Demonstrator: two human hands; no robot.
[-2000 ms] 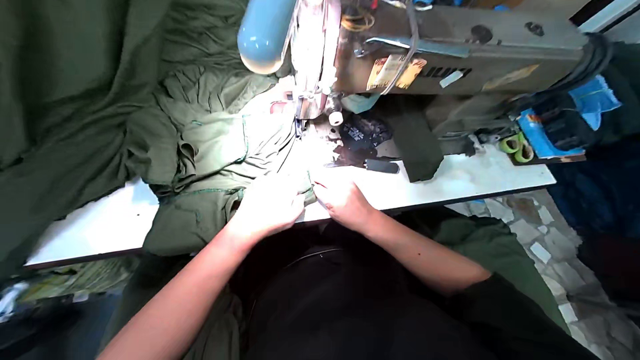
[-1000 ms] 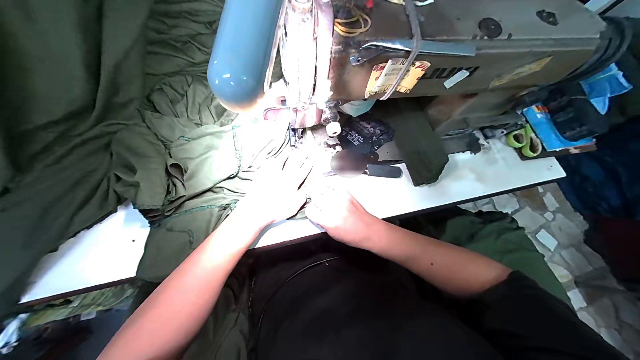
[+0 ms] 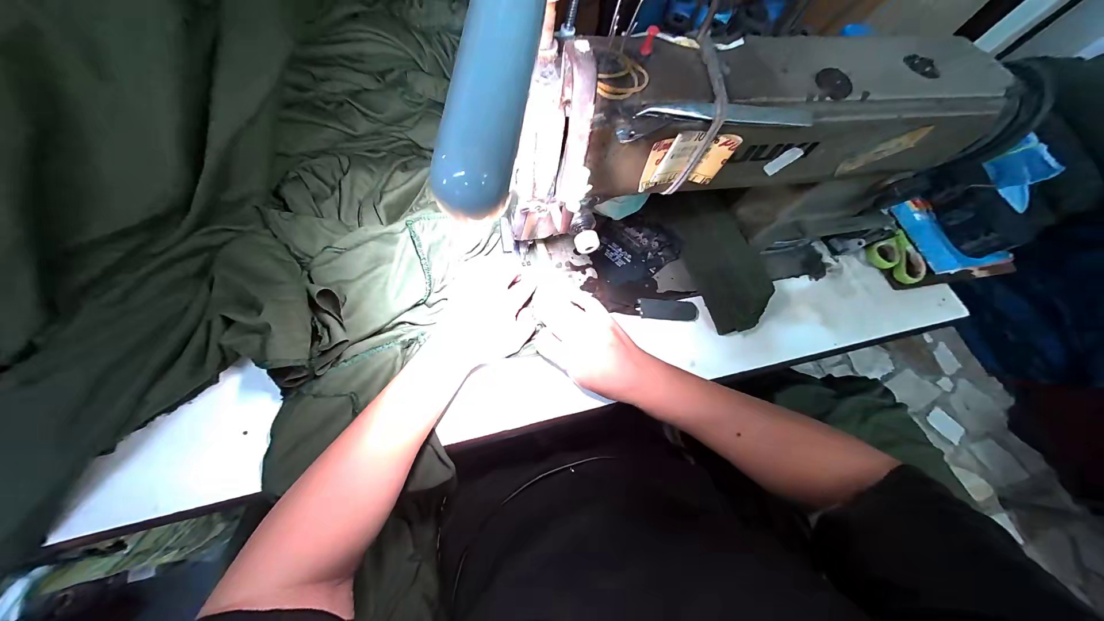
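Under the glaring lamp, my left hand lies on the dark green fabric, just in front of the needle area of the industrial sewing machine. My right hand is close beside it, fingertips on the near side of the presser foot, with fingers bent at what looks like the fabric's edge. Glare washes out the fingers of both hands, so their exact hold is hard to see. Green stitching runs along seams of the fabric to the left of my hands.
A blue lamp housing hangs over the left of the machine head. Green-handled scissors lie at the right end of the white table. A dark green fabric piece lies under the machine arm. More green fabric is heaped at the left.
Both hands have moved forward, closer to the needle area, and the fabric between them and the table's front edge has shifted. The view has moved somewhat.
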